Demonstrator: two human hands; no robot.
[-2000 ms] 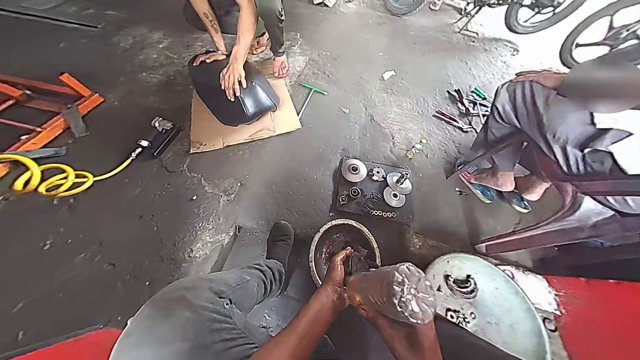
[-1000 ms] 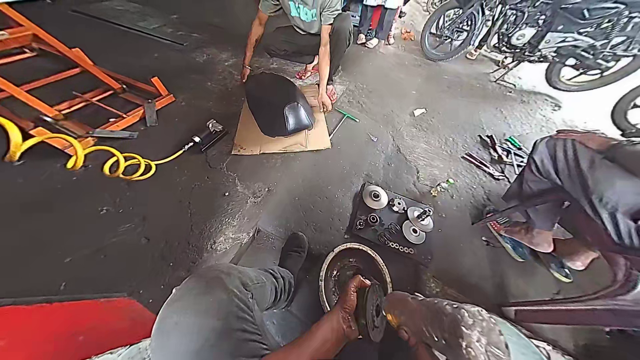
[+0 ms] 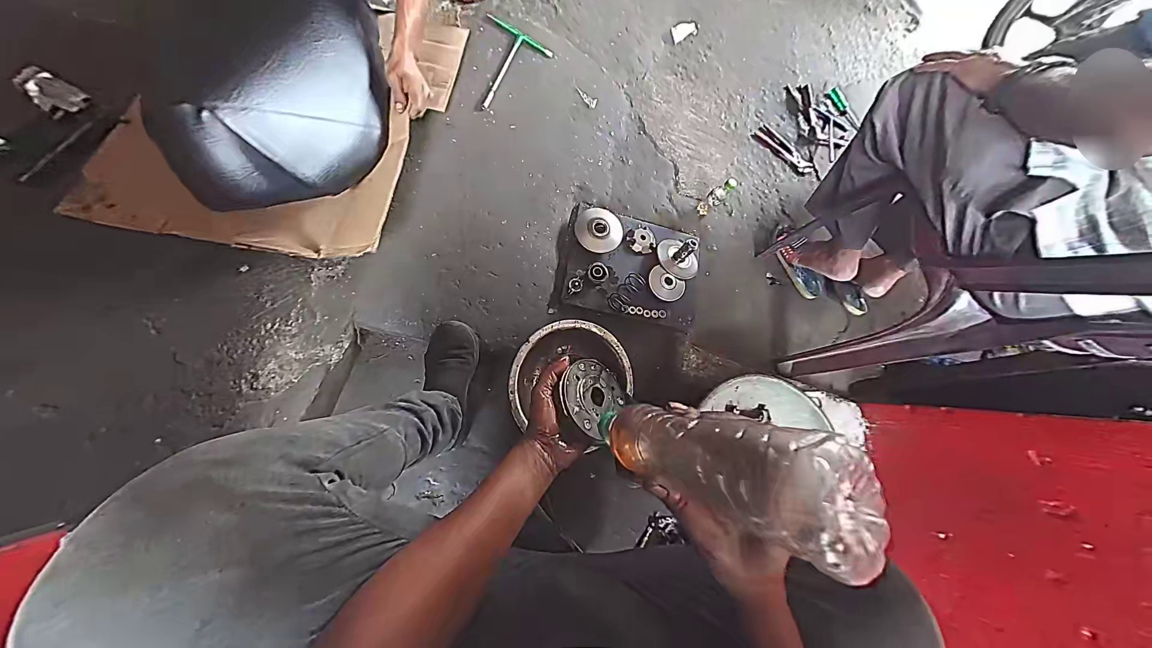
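My left hand [image 3: 551,414] grips a round metal clutch part [image 3: 589,396] by its left edge, its face with a central hole turned up. Below that part is a round basin [image 3: 522,378] with a pale rim and a dark inside. My right hand [image 3: 711,531] holds a clear plastic bottle [image 3: 756,477], tilted so that its neck points at the clutch part's lower right edge. Orange liquid shows near the neck. Whether any liquid flows out cannot be told.
Ahead, a dark board [image 3: 589,301] bears metal discs, a spring and small rings. A round pale lid [image 3: 774,396] lies to the right. A person's hand [image 3: 409,85] is beside a black motorcycle seat [image 3: 279,117] on cardboard [image 3: 315,225]. Another person sits at right, near hand tools [image 3: 823,126].
The clutch part, seen more from its edge a second ago, now shows its holed face. The bottle's neck now points at it. The view has shifted down and closer to the seat.
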